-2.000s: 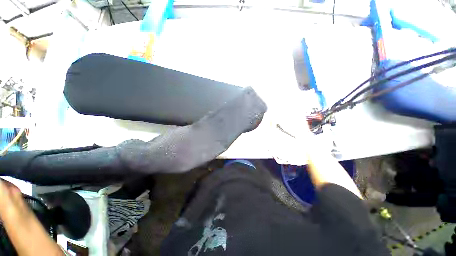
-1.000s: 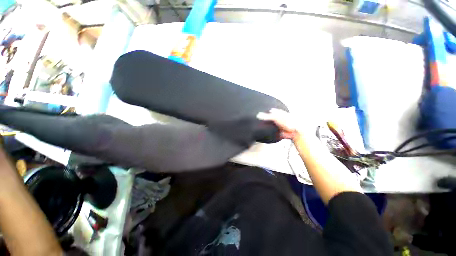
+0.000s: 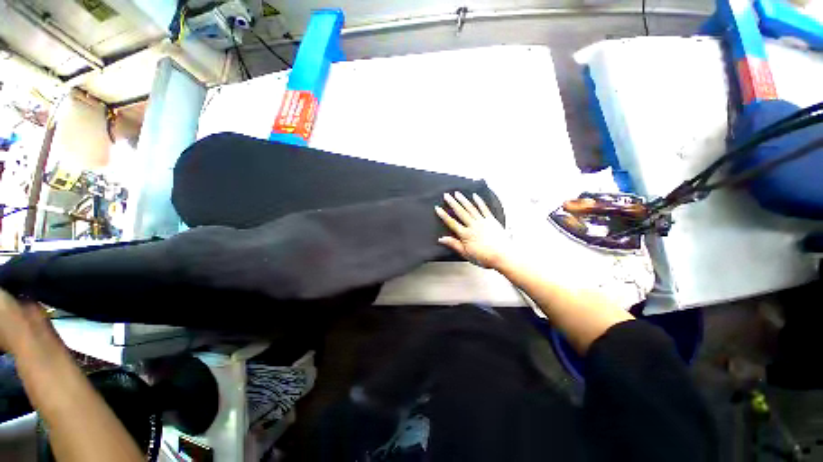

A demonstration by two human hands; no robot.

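Note:
A dark garment point(image 3: 307, 248) stretches from the far left edge to the right end of the long black pressing form point(image 3: 262, 176), lying partly over it. My right hand point(image 3: 474, 230) lies flat on the cloth at the form's right end, fingers spread. My left hand point(image 3: 13, 320) is at the far left edge, partly cut off, at the garment's left end; whether its fingers grip the cloth cannot be told.
A steam iron point(image 3: 603, 219) rests on whitish cloth at the right end of the white table point(image 3: 433, 99), with black hoses point(image 3: 722, 149) running right. A blue swing arm point(image 3: 311, 68) stands behind the form. A dark blue form point(image 3: 785, 158) is far right.
My right hand has gone from the iron's area to the form's right end and now lies flat with fingers spread. The garment's right part has moved up onto the form.

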